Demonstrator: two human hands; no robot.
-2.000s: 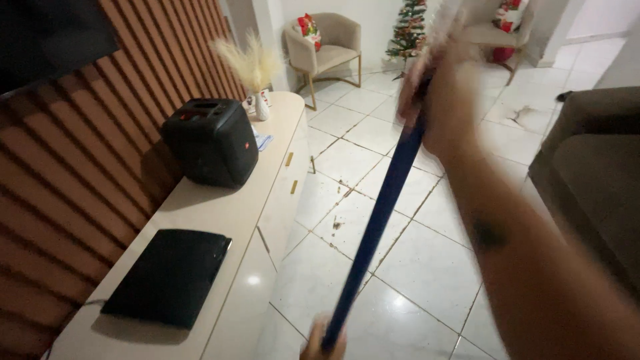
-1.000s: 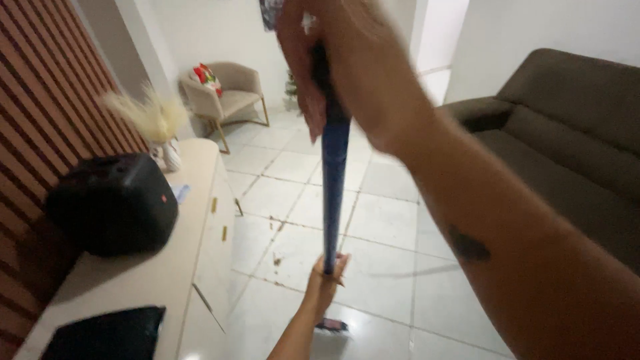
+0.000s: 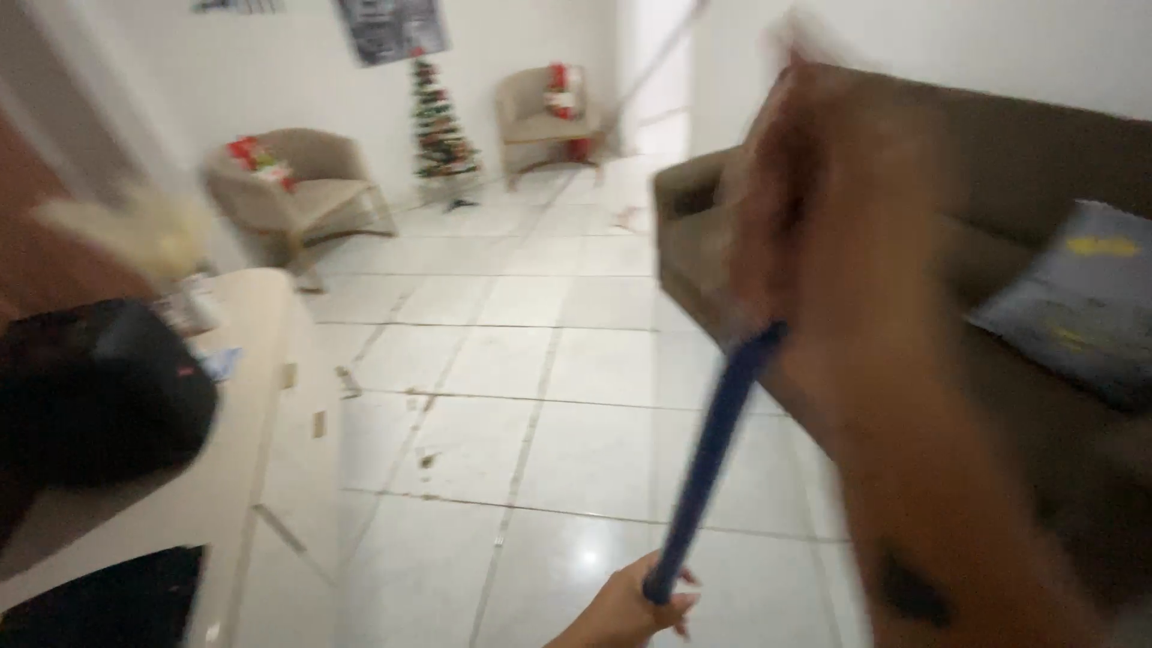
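Note:
A blue pole [image 3: 711, 459] runs aslant through the head view. My right hand [image 3: 810, 198], large and blurred at the upper right, is closed around its upper part. Lower down, my left hand [image 3: 648, 594] grips the pole near the bottom edge of the view. What is on the pole's lower end is hidden. Small bits of brown debris [image 3: 427, 460] lie on the white tiled floor [image 3: 594, 459], left of the pole.
On the left, a light cabinet [image 3: 279, 468] bears a black speaker [image 3: 108, 391], a flat black device [image 3: 108, 598] and a vase of pampas grass [image 3: 193, 301]. A brown sofa [image 3: 990, 135] with a grey cushion [image 3: 1080, 297] stands right. Armchairs [image 3: 333, 184] and a small Christmas tree [image 3: 438, 126] stand behind.
The view has swung, and the pole now leans up to the right instead of standing nearly upright. My right hand has moved right in the view; both hands still hold the pole.

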